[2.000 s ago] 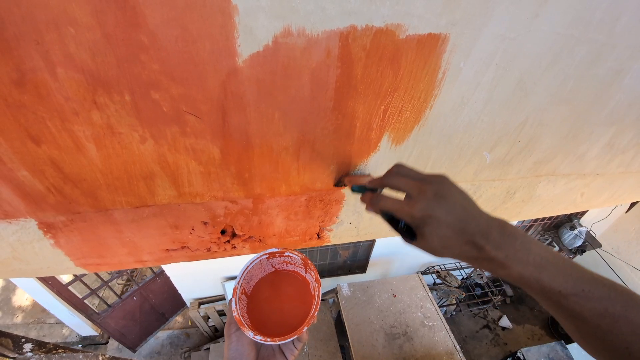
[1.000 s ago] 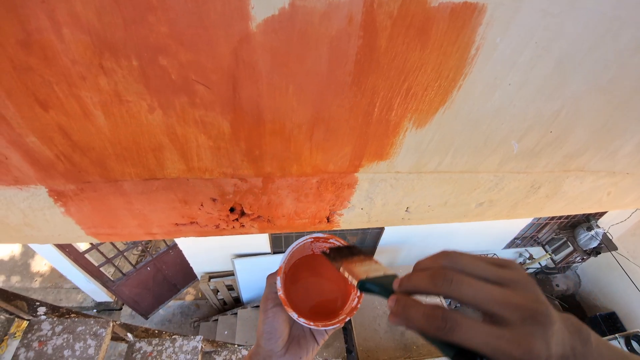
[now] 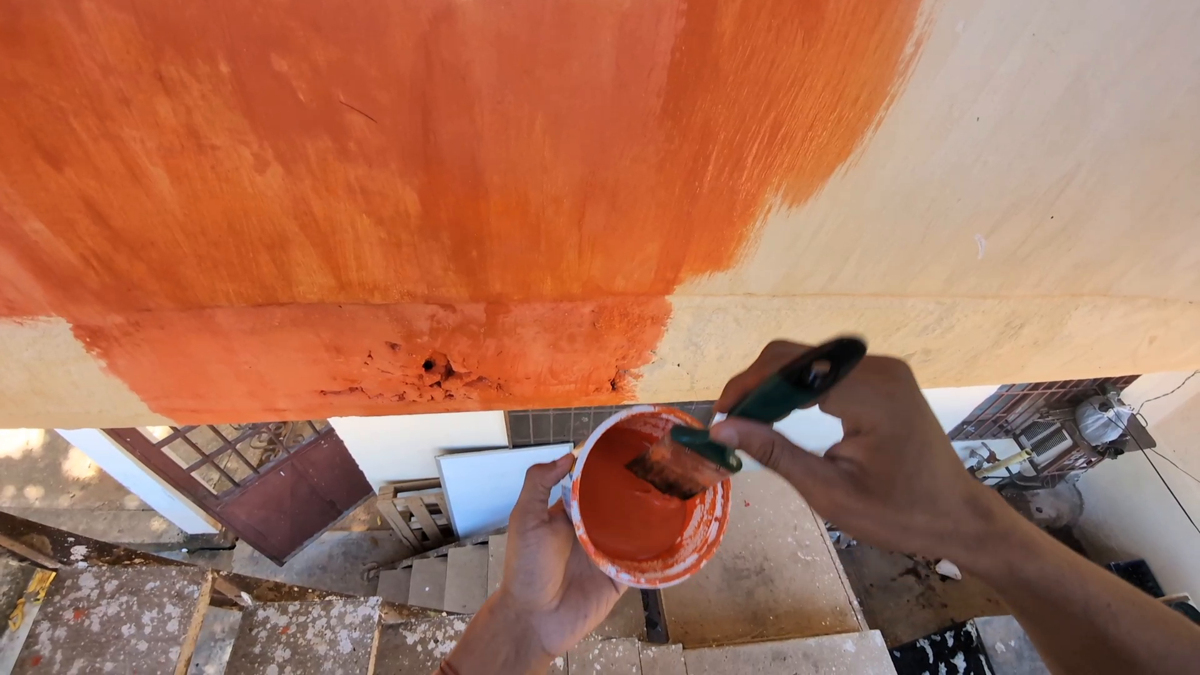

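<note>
A white plastic tub (image 3: 578,506) of orange paint (image 3: 626,511) is gripped around its left side and base by my left hand (image 3: 553,577). My right hand (image 3: 853,450) holds a paintbrush (image 3: 783,394) by its dark green handle, over the tub. The dark bristle tips touch the paint at the middle of the tub. Behind both hands stands a wall, coated orange (image 3: 450,187) on the left and centre and cream (image 3: 1031,187) on the right. Along its lower orange edge the surface is cracked, with a small hole (image 3: 431,366).
Paint-spattered boards (image 3: 112,609) lie below at the left. Far beneath the wall's lower edge are a brown metal door (image 3: 291,497), a white panel (image 3: 497,483), a wooden pallet (image 3: 412,516), steps (image 3: 464,577) and a pale flat surface (image 3: 759,562). Cables (image 3: 1158,459) hang at the right.
My right hand has brought the brush from the wall's lower orange edge down to the tub. Since one second ago, the brush handle has swung upward, with the bristles now pointing down into the paint.
</note>
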